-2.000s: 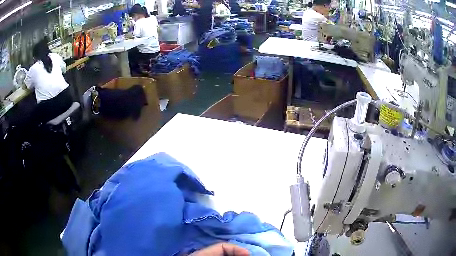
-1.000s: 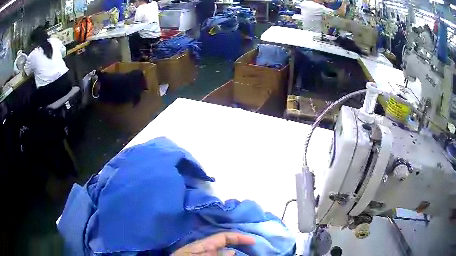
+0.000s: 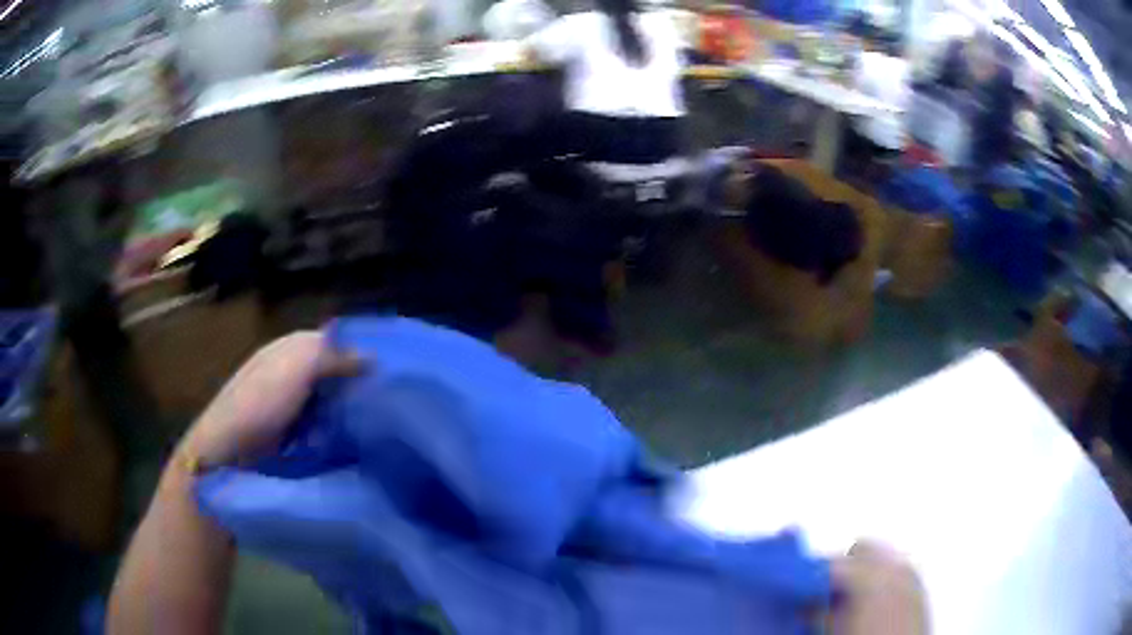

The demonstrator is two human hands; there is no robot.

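Note:
A blue denim garment piece (image 3: 497, 459) hangs bunched between my hands in the lower middle, blurred by motion, over the near left part of the white table (image 3: 943, 484). My left hand (image 3: 279, 391) grips its upper left edge, with the fingers partly hidden by the cloth. My right hand (image 3: 879, 593) is at the bottom, cut off by the picture's edge, and holds the cloth's right end; its fingers are hard to make out.
A person in a white top (image 3: 624, 75) sits at a bench ahead. Cardboard boxes with dark cloth (image 3: 813, 285) and blue cloth stand beyond the table. Another box (image 3: 199, 360) stands at the left. The sewing machine is out of view.
The view has swung left, so the machine has left the picture. My left hand has come into view, gripping the cloth. The garment is lifted and spread between both hands.

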